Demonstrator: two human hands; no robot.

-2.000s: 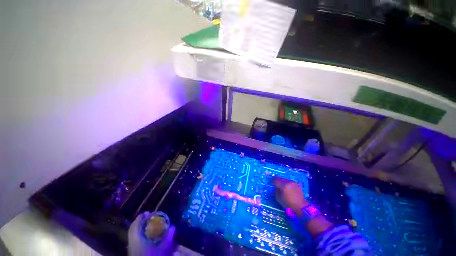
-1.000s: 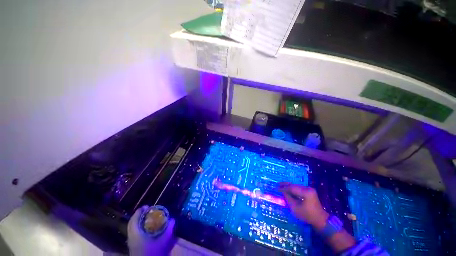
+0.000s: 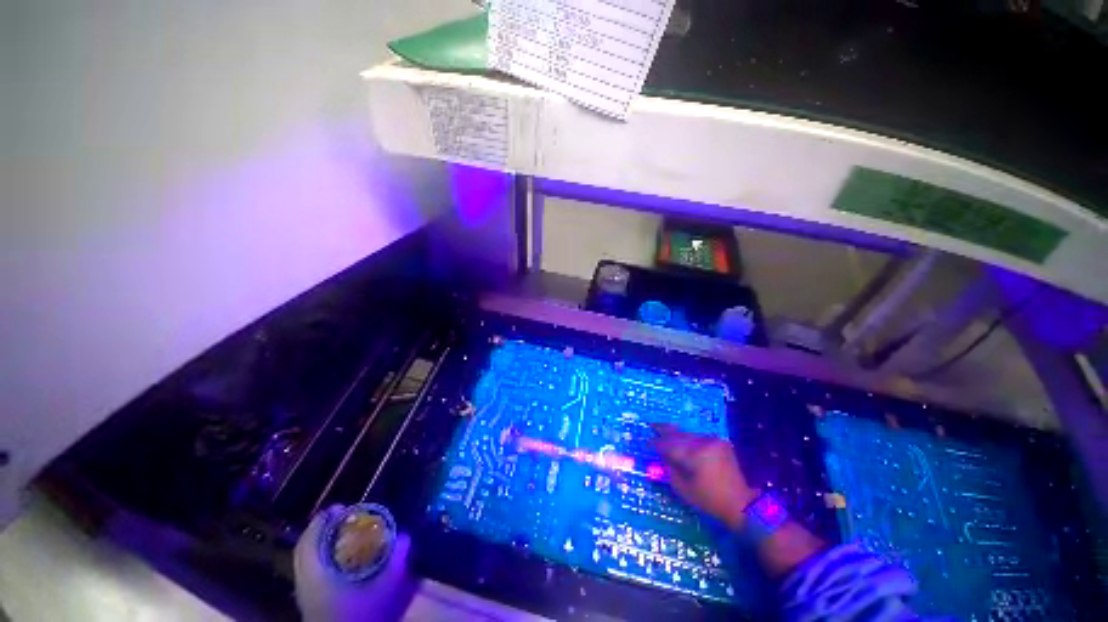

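Note:
A circuit board [image 3: 547, 468] glows blue under UV light in a black carrier, with a pink streak across its middle. My right hand [image 3: 707, 474] is over the board's right part, fingers pinched together. A thin dark tip seems to show at the fingertips, too faint to identify. A band is on the wrist, above a striped sleeve. My left hand [image 3: 318, 581], gloved, holds a small round cup [image 3: 362, 541] with an amber content at the board's lower left, beside the carrier.
A second blue-glowing board [image 3: 930, 510] lies to the right. Metal rails [image 3: 386, 419] run left of the first board. Behind are a black tray [image 3: 693, 314] with small round containers and a small green-and-red object [image 3: 696, 253]. A white hood edge [image 3: 717, 140] with paper sheets [image 3: 577, 49] spans above.
My right hand first moved right and down over the board, then slightly back up and left. My left hand still holds the cup. The view has shifted slightly.

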